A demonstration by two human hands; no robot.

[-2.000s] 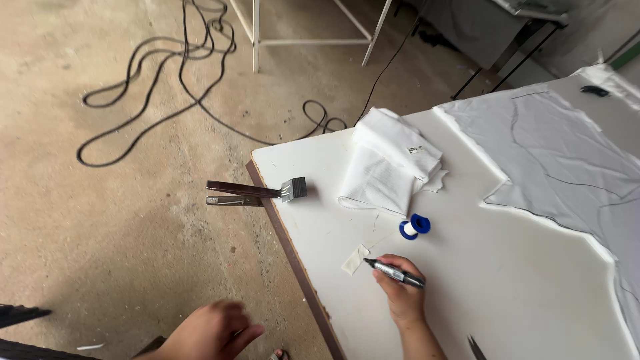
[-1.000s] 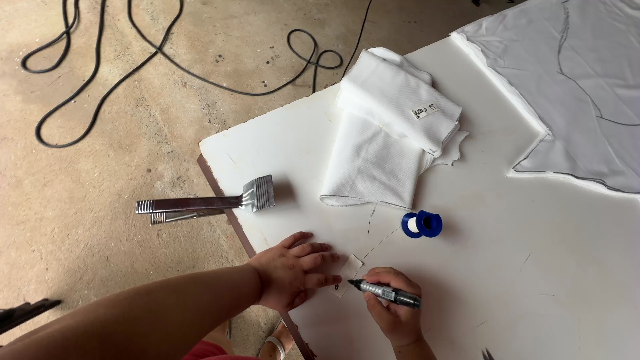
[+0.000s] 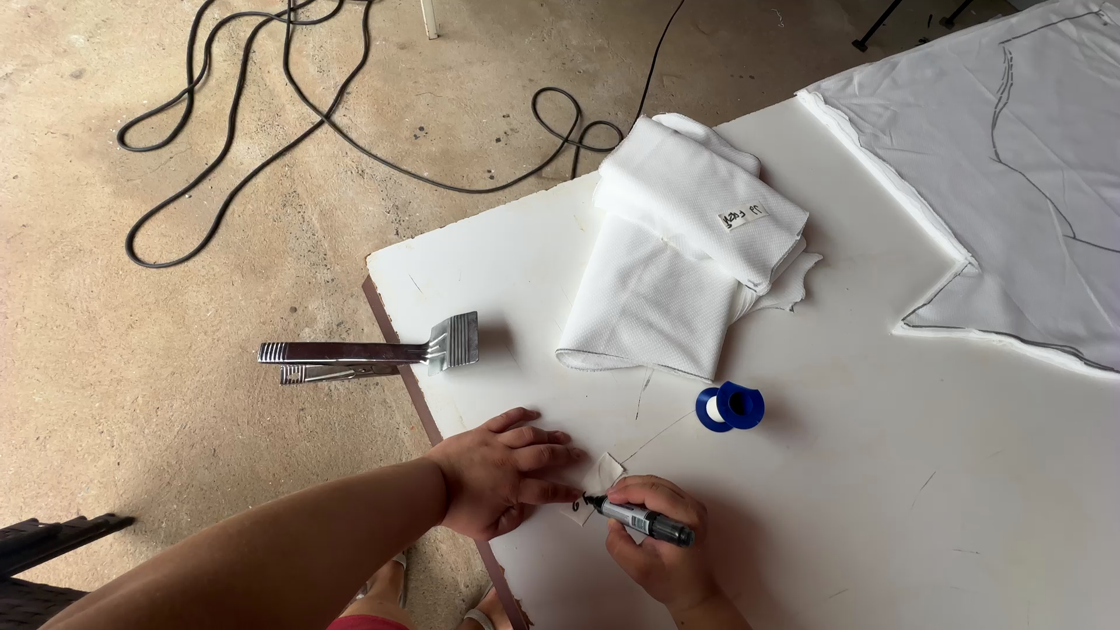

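My right hand (image 3: 661, 538) holds a black marker pen (image 3: 643, 520), its tip on a small strip of pale tape (image 3: 605, 472) that bears a short dark mark. Spread flat, my left hand (image 3: 503, 472) presses on the white tabletop (image 3: 840, 472), its fingertips at the tape's left edge. A blue spool (image 3: 731, 407) with white core lies above my right hand, and a thin thread runs from it toward the tape. Beyond it rests a folded stack of white fabric (image 3: 647, 289), with a label (image 3: 743, 215) bearing writing on top.
A metal clamp (image 3: 452, 342) with long handles grips the table's left edge. Layered white fabric (image 3: 989, 175) with drawn dark lines covers the upper right. A black cable (image 3: 420, 180) loops over the concrete floor. Dark furniture parts (image 3: 61, 542) stand at lower left.
My left hand has come from off the table's edge onto the tabletop beside the tape. The marker tip has gone down to the tape's lower part, where a dark mark now shows. The view has shifted.
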